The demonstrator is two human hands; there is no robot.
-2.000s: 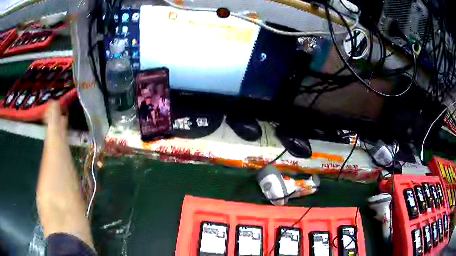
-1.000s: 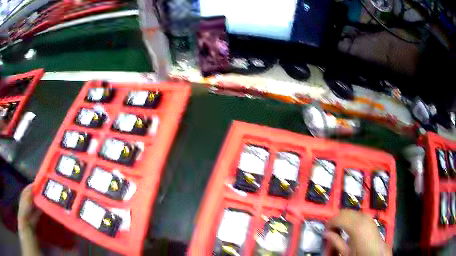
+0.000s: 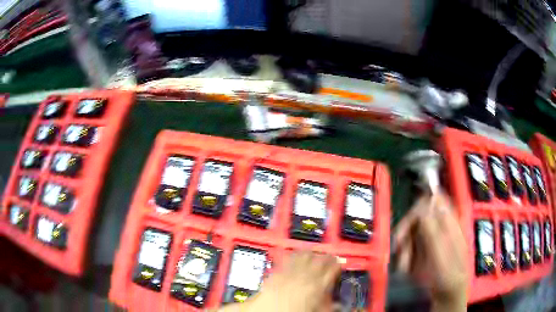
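The centre red tray (image 3: 256, 146) holds black units with white labels in two rows of five pockets. One lower-row unit (image 3: 196, 271) shows a black face with gold print. My left hand (image 3: 305, 281) is blurred over the lower row's right half and hides part of it; whether it holds a unit cannot be told. My right hand (image 3: 434, 244) is blurred right of this tray, at the lower end of a white-grey barcode scanner (image 3: 425, 163). Its fingers overlap the handle, but a firm grip cannot be made out.
A filled red tray (image 3: 110, 164) lies at left, and another (image 3: 454, 152) stands close at right. A second scanner with orange tape (image 3: 277, 124) lies behind the centre tray. A phone (image 3: 144, 47), mice and a monitor (image 3: 189, 13) are at the rear.
The view has swung right. My left hand has gone from the left tray's edge to over the centre tray. My right hand has moved from the centre tray's lower row to the scanner.
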